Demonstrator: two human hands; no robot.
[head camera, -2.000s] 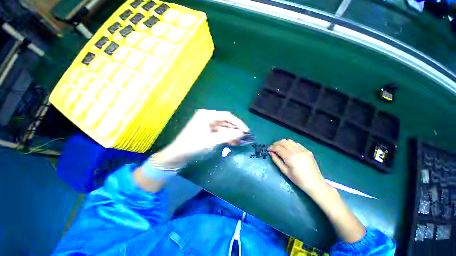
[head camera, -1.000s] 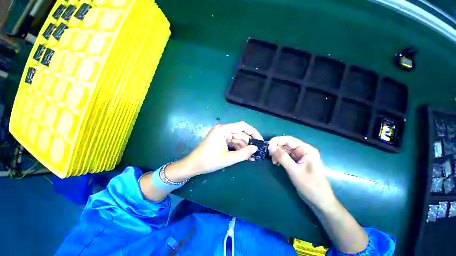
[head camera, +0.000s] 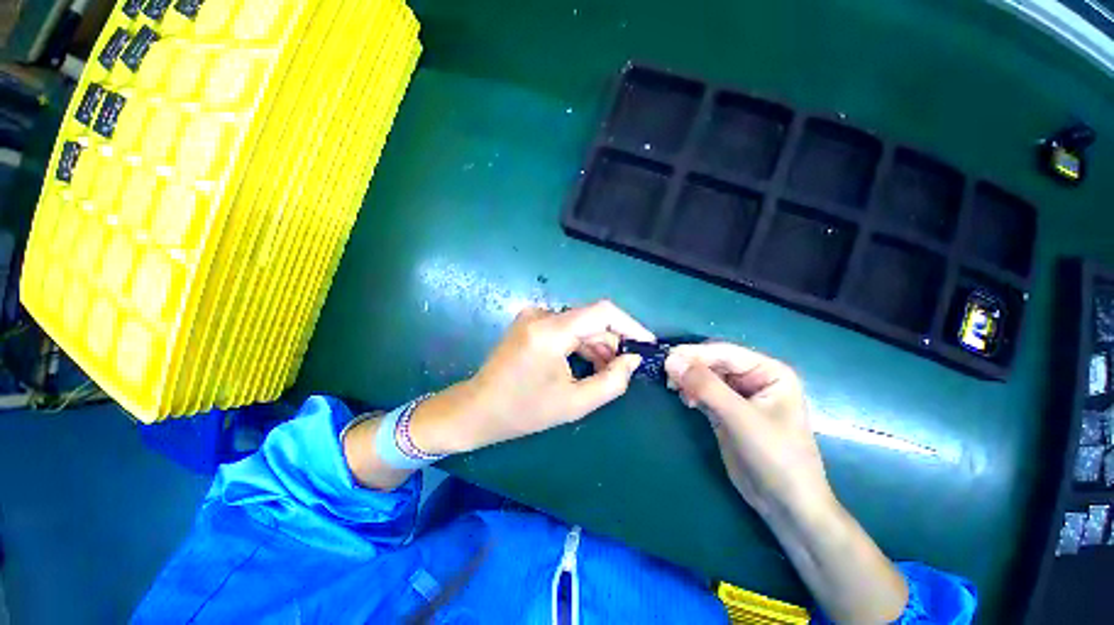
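Note:
My left hand holds a small black housing between thumb and fingertips, low in front of me. My right hand has its thumb and fingertips pinched together at the housing's right edge. Whether a tiny part is between the right fingertips is too small to tell. Dark crumb-like bits lie close around the fingertips, partly hidden by the housing and hands. A pale blue band and a beaded bracelet are on my left wrist.
Beyond my hands lies a black compartment tray; its near right pocket holds a yellow-and-white unit. A similar unit sits at far right. Yellow trays are stacked at left. A parts tray is at right.
My left hand has come off the bench pile and now holds the black housing, with my right fingertips against it. The view has shifted, so the yellow stack shows further left.

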